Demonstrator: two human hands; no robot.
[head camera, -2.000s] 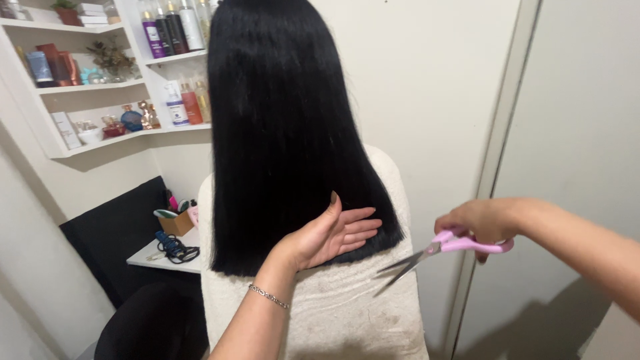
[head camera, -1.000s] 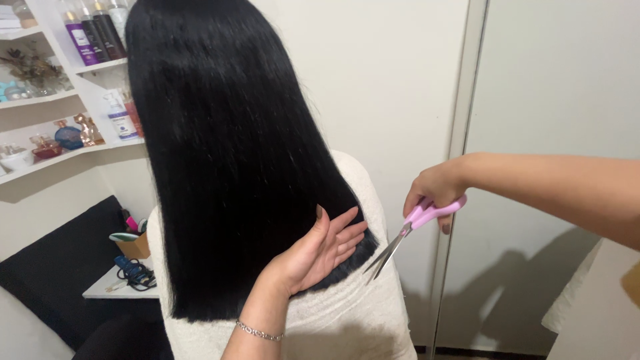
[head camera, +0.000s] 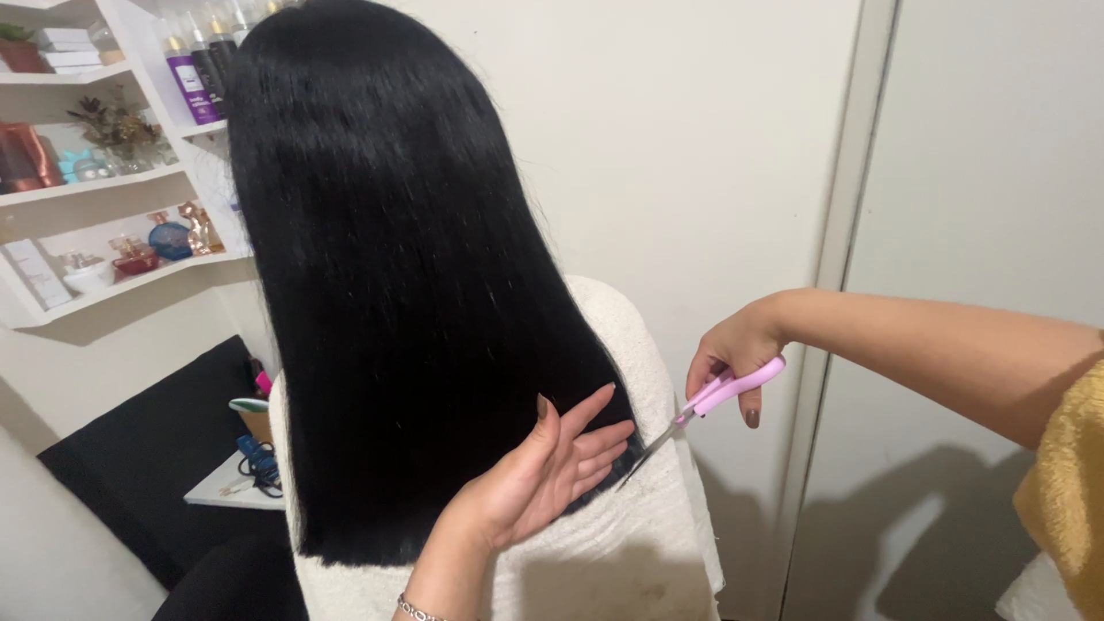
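Observation:
Long straight black hair (head camera: 405, 285) hangs down the back of a seated person, over a white towel (head camera: 612, 552) on the shoulders. My left hand (head camera: 543, 474), palm up with the fingers apart, rests against the lower right part of the hair and holds no tool. In my right hand (head camera: 742, 354) is a pair of scissors with pink handles (head camera: 733, 385). Their blades point down and left, with the tips at the right corner of the hair's lower edge, beside my left fingertips. The blades look nearly closed together.
White wall shelves (head camera: 95, 190) at the left hold bottles, perfume flasks and dried flowers. Below them a small white table (head camera: 224, 487) bears a dark blue corded item (head camera: 259, 461), next to a black panel (head camera: 129, 448). A pale wall and a door frame (head camera: 832, 259) stand at the right.
The scissors in my right hand have come in to the hair's right lower corner, and their blades have drawn closer together. My left hand stays against the hair.

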